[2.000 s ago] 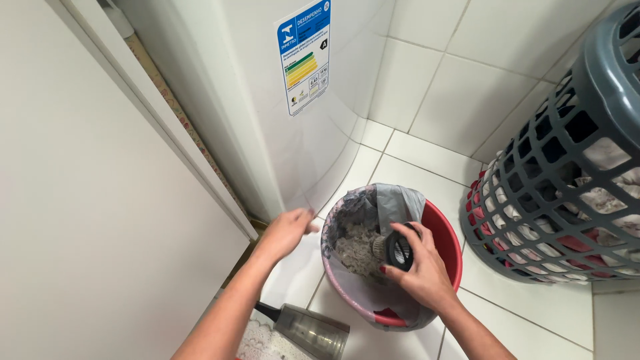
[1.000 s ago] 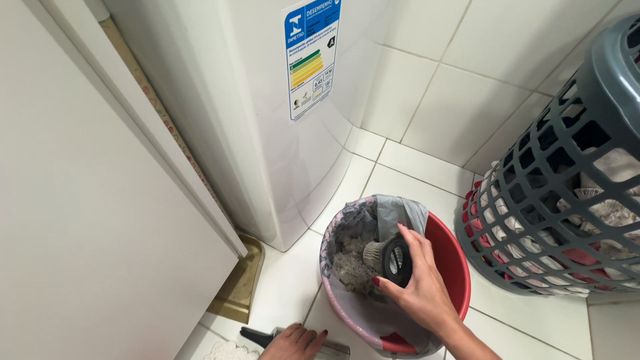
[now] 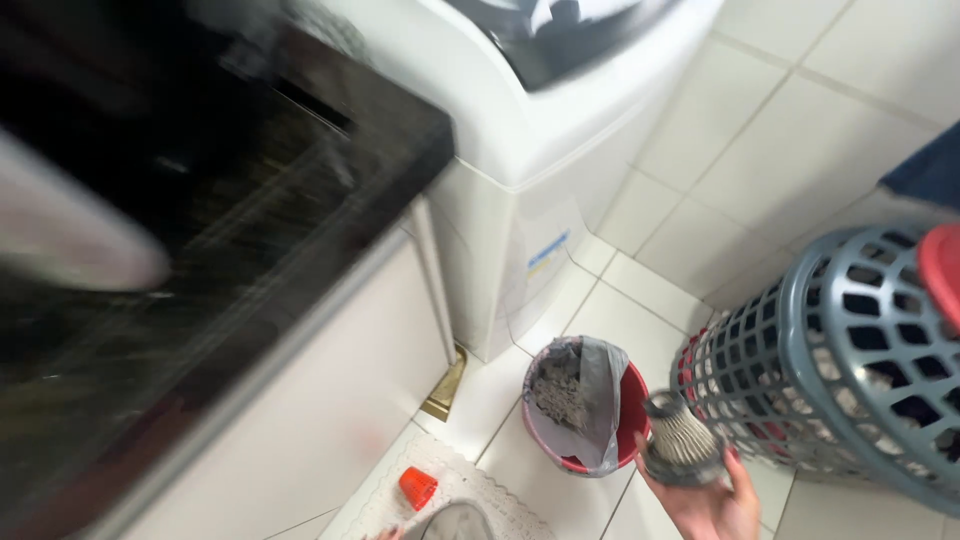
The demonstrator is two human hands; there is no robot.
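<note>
My right hand (image 3: 705,499) holds a pleated vacuum filter (image 3: 679,439) by its dark round base, pleats upward, to the right of the red bin. The red bin (image 3: 634,405) is lined with a grey plastic bag (image 3: 600,382) and holds a heap of grey dust (image 3: 559,394). Only the fingertips of my left hand (image 3: 388,534) show at the bottom edge, beside a greyish container (image 3: 454,523) that is mostly cut off; whether they grip it is unclear. An orange-red plastic cup-shaped part (image 3: 418,487) lies on the white lace-edged mat (image 3: 495,499).
A white washing machine (image 3: 480,262) stands behind the bin. At the left is a dark stone countertop (image 3: 360,180) over a white cabinet (image 3: 337,382). A grey lattice laundry basket (image 3: 795,330) stands at the right. A gold-coloured dustpan-like piece (image 3: 446,390) lies by the cabinet foot.
The view has pulled back and up. My right hand has moved from over the bin to its right side, with the filter now pleats up. The orange-red part and countertop have come into view.
</note>
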